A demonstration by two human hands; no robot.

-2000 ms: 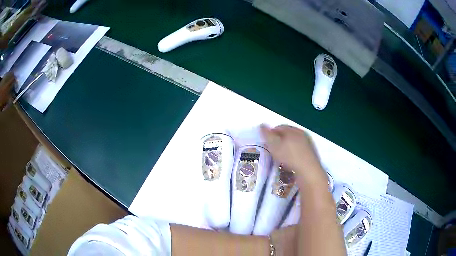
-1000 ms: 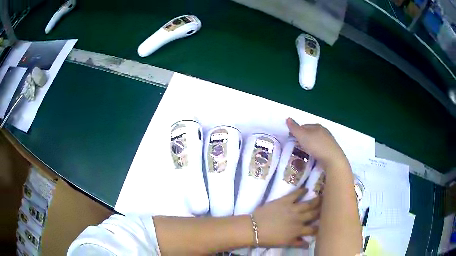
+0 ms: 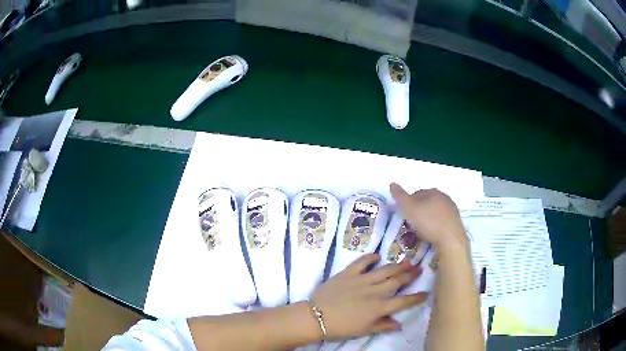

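Several white handheld devices with shiny gold panels lie side by side on a white sheet [image 3: 180, 271], wide heads away from me. The leftmost device [image 3: 237, 264] is in full view. My left hand [image 3: 367, 299], with a bracelet at the wrist, lies palm down across the handles at the right of the row, fingers spread. My right hand [image 3: 431, 218] is over the head of the fifth device [image 3: 405, 241], thumb out to the left; its fingertips are partly hidden, so I cannot tell if it grips. Devices under my hands and forearms are partly covered.
Three loose devices lie on the green belt: left [image 3: 63, 77], centre-left [image 3: 209, 86] and right [image 3: 396, 92]. Printed paper [image 3: 511, 240] and a yellow slip [image 3: 515, 322] are at right. A printed sheet [image 3: 51, 130] with a small whitish object [image 3: 33, 168] is at left; a carton [image 3: 103, 319] is lower left.
The view has turned, showing more of the papers at right. Since the earliest frame, my left hand has come into view over the handles, and my right hand is further right along the row.
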